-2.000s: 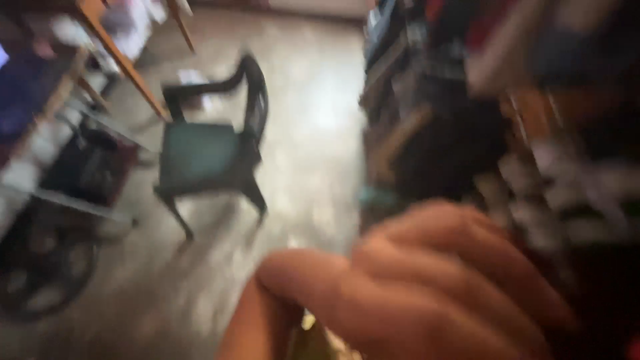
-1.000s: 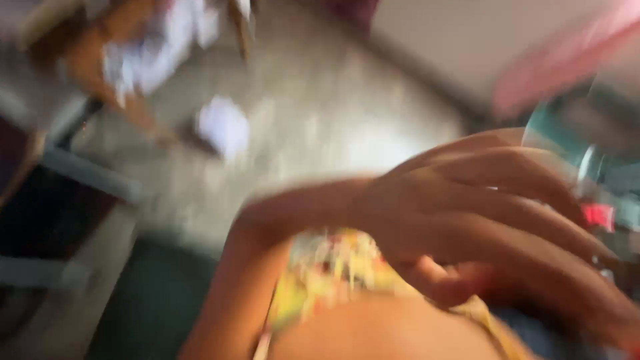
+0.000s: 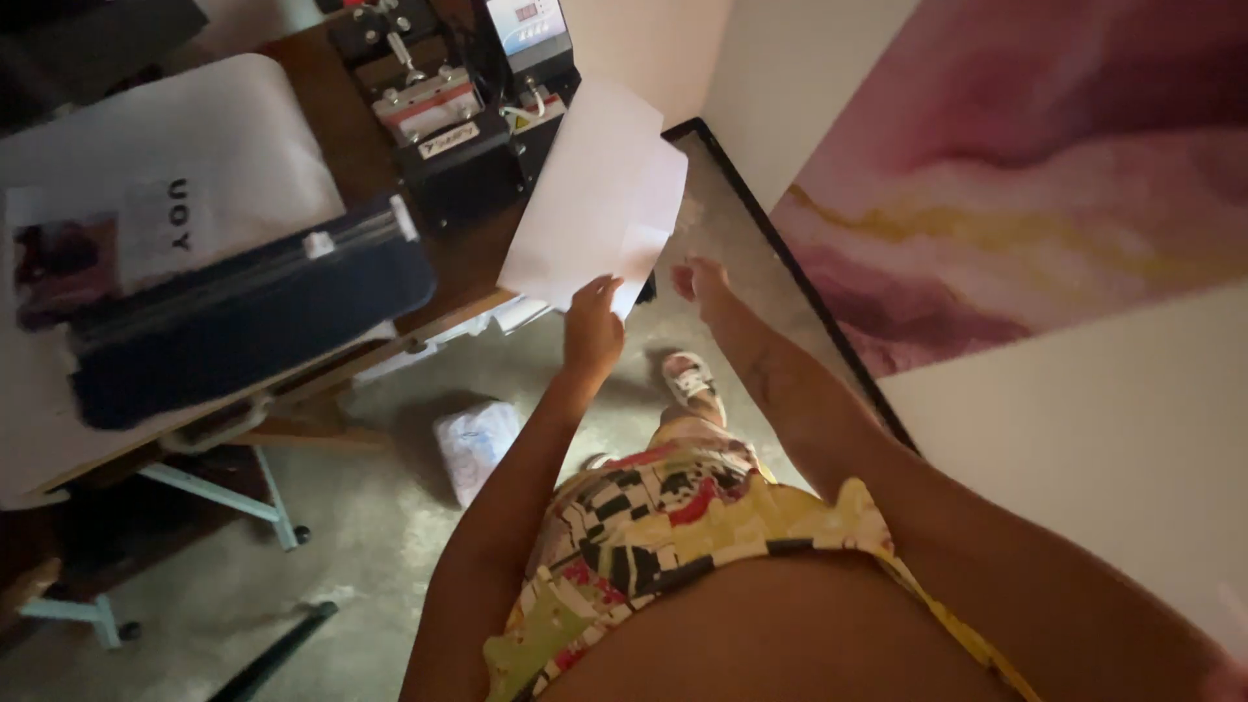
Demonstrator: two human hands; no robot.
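Note:
White paper sheets (image 3: 604, 185) hang at the table's end, beside a heat press (image 3: 453, 132). My left hand (image 3: 595, 327) pinches their lower edge between thumb and fingers. Just right of the sheets is my right hand (image 3: 700, 281), its fingers loosely bent and apart, with nothing visible in it. A dark blue paper trimmer (image 3: 253, 312) rests on the table to the left. Behind the trimmer, a large white sheet (image 3: 224, 107) and a printed piece (image 3: 68, 258) lie on the tabletop.
A wrapped white package (image 3: 478, 444) sits on the floor below the table edge (image 3: 468, 307). Wheeled metal legs (image 3: 229, 492) stand under the table. A black-edged panel (image 3: 780, 253) runs along the right wall, under a pink and gold wall picture (image 3: 1033, 185).
The view has swung to the table's end and wall. One hand was close to the camera; now both arms reach forward, the left hand holding white sheets. The green chair seen earlier is largely out of view.

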